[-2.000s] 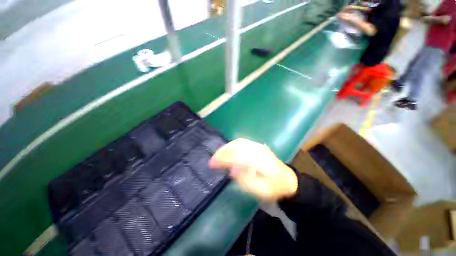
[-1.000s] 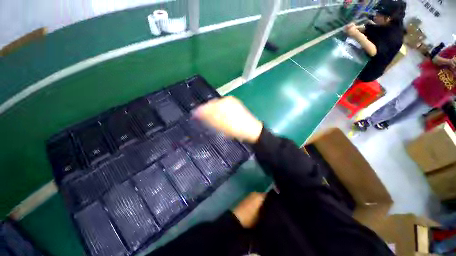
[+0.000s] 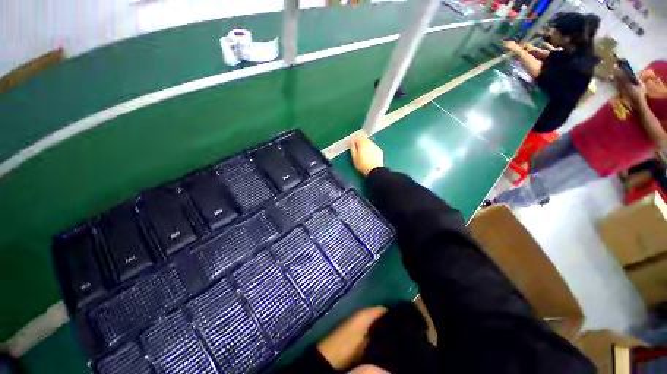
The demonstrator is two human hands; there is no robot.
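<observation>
A black blister tray lies on the green bench. Its back row holds several black phone-shaped units with small pale logos; one ribbed pocket among them is empty. The middle and front rows look ribbed and empty. My right hand is beyond the tray's far right corner, at the pale rail by the upright. Its fingers are curled and partly hidden; whether it holds anything is unclear. My left hand is low in front of me, right of the tray's near edge, blurred, its fingers partly hidden by the dark sleeves.
A pale rail and metal upright stand behind the bench. A white label roll lies on the far ledge. Open cartons are on the floor at right. One person in black and another in red are beyond.
My right hand has moved from over the tray out to the rail by the upright. My left hand stays low near my body. The camera view has shifted slightly.
</observation>
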